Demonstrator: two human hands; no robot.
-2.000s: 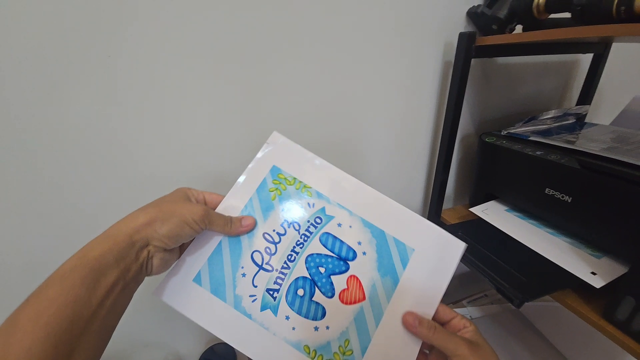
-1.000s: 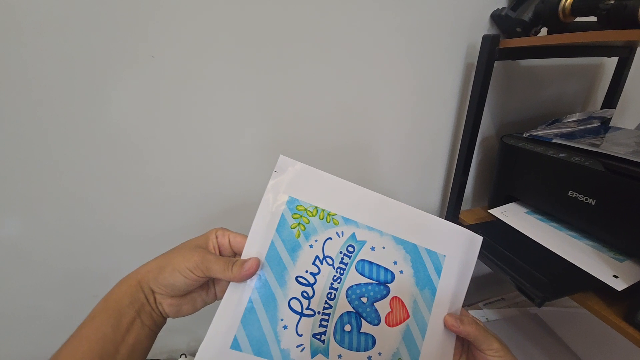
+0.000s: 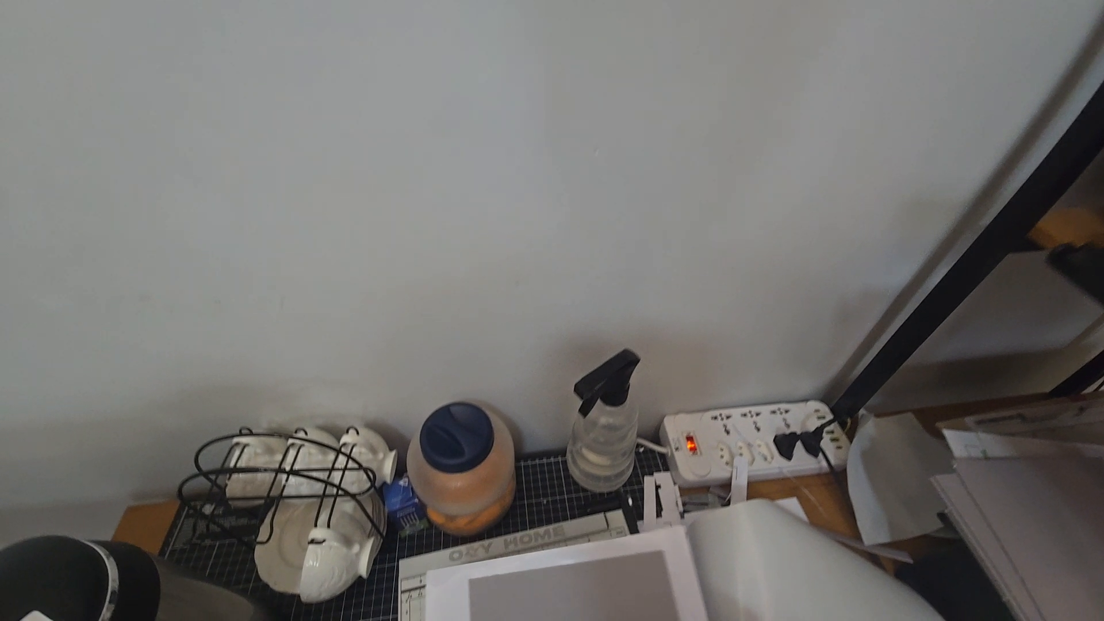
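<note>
Neither of my hands shows in the head view now. At the bottom centre, a white sheet with a grey rectangle lies over a pale paper trimmer or ruled board. Beside it on the right is a curved white sheet or cover. The printed greeting sheet held earlier cannot be made out. Behind the board stand a clear spray bottle with a black trigger head and a jar with a dark blue lid and orange contents.
A black wire rack holds white cups at the left, over a gridded black cutting mat. A dark cylinder fills the lower left corner. A white power strip lies by the wall, near a black shelf post and stacked papers.
The view has swung down to the tabletop by the wall. Both hands and the printed sheet they held have left the view, as has the printer.
</note>
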